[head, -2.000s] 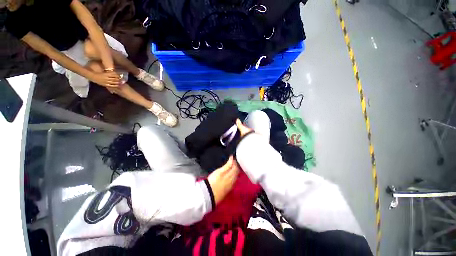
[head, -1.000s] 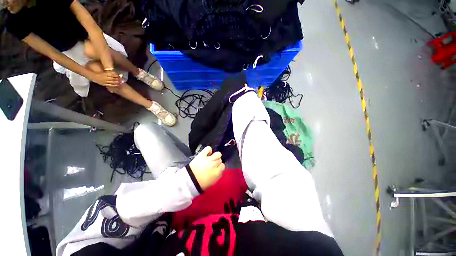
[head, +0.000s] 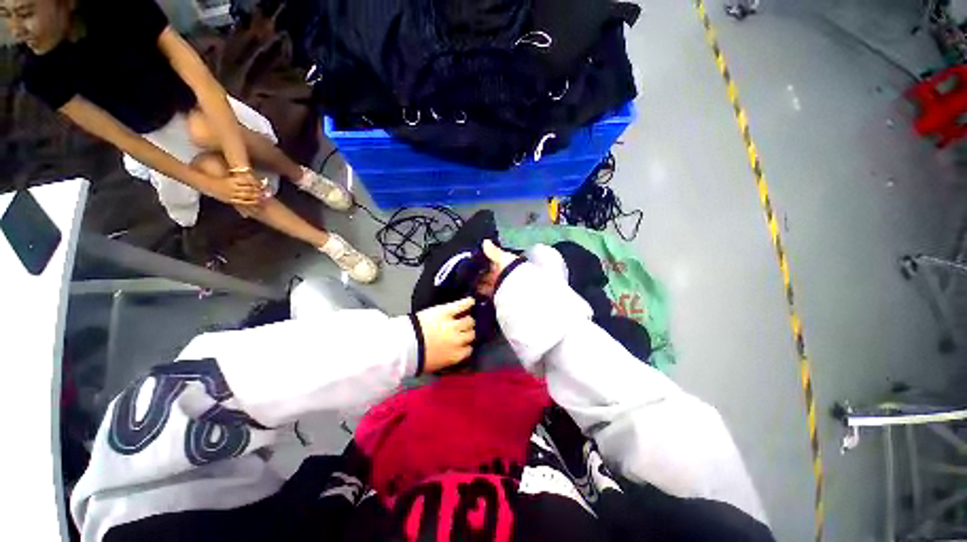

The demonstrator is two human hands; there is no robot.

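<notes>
A black garment lies bunched over my lap, with a white loop on its upper part. My right hand holds the garment beside the loop; its fingers are partly hidden by cloth and sleeve. My left hand is just below and to the left, fingers curled and pinching the dark cloth at the fingertips. The two hands are close together. Whether a cord or a tool is between the fingers cannot be told.
A blue crate heaped with black garments stands ahead. Black cords and a green sack are on the floor. A person sits at the left, above a white table. A red stool is far right.
The stretched garment is bunched closer to my lap again. My right hand, hidden beyond its sleeve a second ago, is back beside my left hand. The seated person's head shows more.
</notes>
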